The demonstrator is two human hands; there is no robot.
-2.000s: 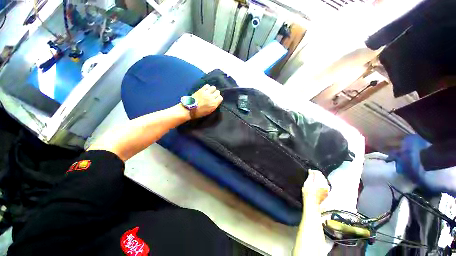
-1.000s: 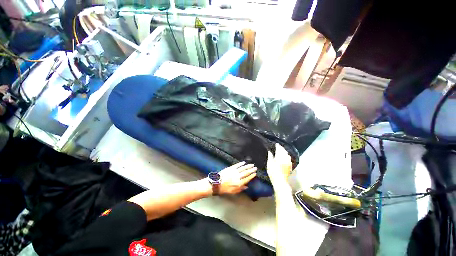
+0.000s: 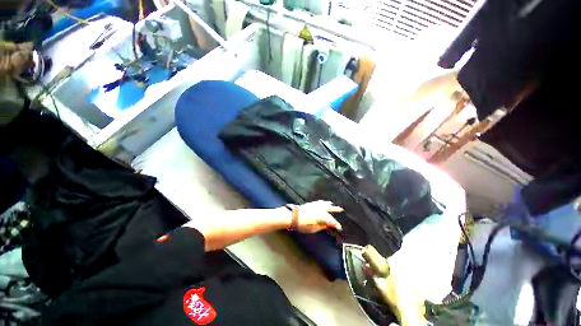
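Observation:
A black garment (image 3: 299,159) lies along the dark blue padded board (image 3: 207,114), its glossy crinkled lining on the far side. My left hand (image 3: 317,216) is on or just over the garment's near edge toward the board's right end, fingers apart, thumb side down. My right hand (image 3: 382,274) is closed around the handle of the steam iron (image 3: 358,270) at the garment's lower right end. The iron's pointed tip faces the garment. Whether its plate touches the cloth cannot be told.
The board stands on a white table (image 3: 172,162). A sewing station (image 3: 127,89) is at the upper left, with another person's hand (image 3: 16,60) near it. Dark clothes (image 3: 535,108) hang at right. Black garments (image 3: 83,197) are heaped at left. A hose trails right of the iron.
My right hand has let go of the garment and taken hold of the iron, which has come left to the board. My left hand has moved from flat beside the garment to its near edge.

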